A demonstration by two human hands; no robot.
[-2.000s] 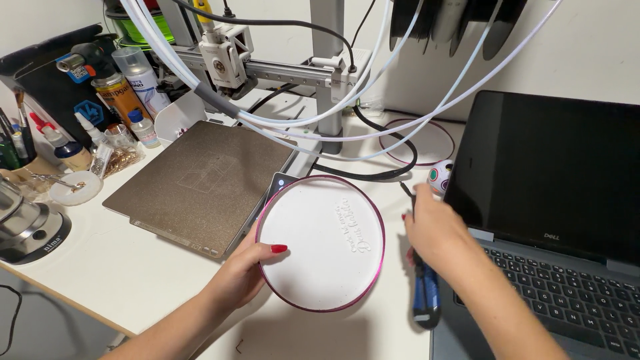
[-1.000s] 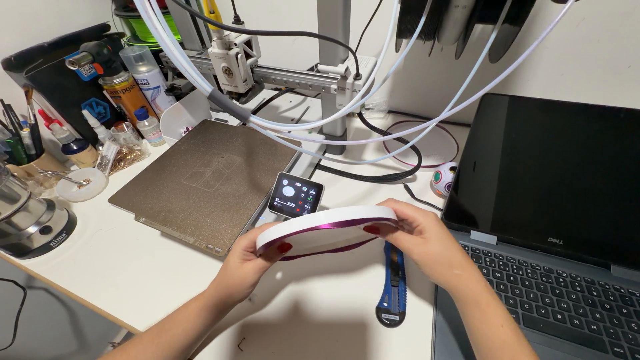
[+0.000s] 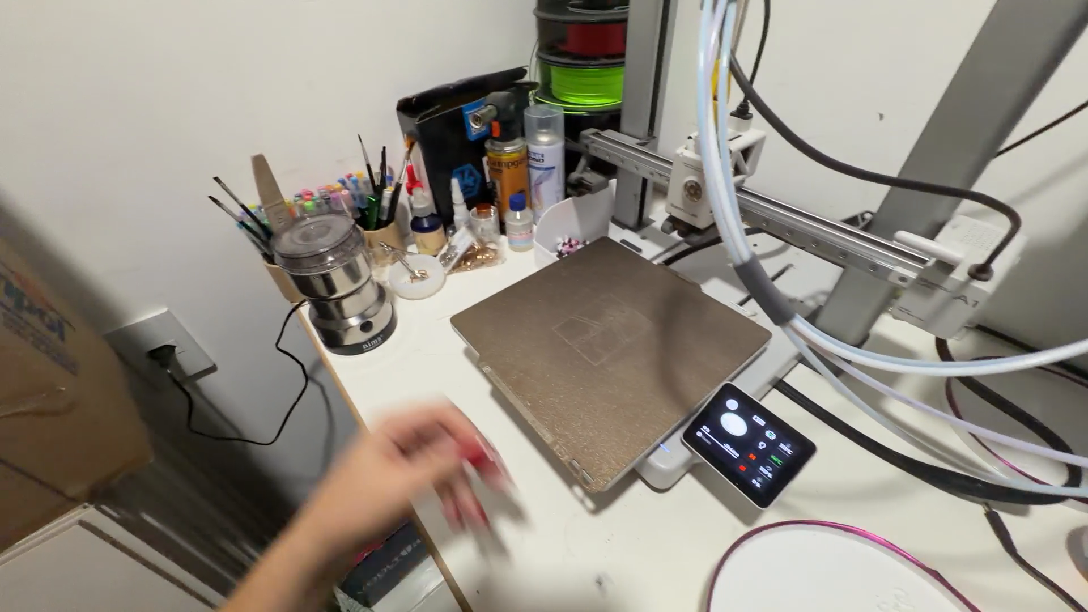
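Note:
My left hand [image 3: 425, 467], blurred, hangs over the front left edge of the white table, its fingers apart and nothing seen in them. To its right is the textured build plate [image 3: 612, 348] on the bed of a 3D printer. A white disc with a shiny magenta rim [image 3: 833, 569] shows partly at the bottom right; whether anything holds it is out of the frame. Between plate and disc stands the printer's lit touchscreen [image 3: 750, 444]. My right hand is not in view.
A steel electric grinder [image 3: 344, 289] stands near the left table edge. Behind are brushes and markers, small bottles, a spray can [image 3: 545, 157], a torch and filament spools [image 3: 586, 83]. White tubes [image 3: 926, 365] arch over the right side. A cardboard box [image 3: 59, 374] is at far left.
My left hand has let go of the disc and moved left, off it. My right hand, on the disc a second ago, has left the view. The view has swung strongly left.

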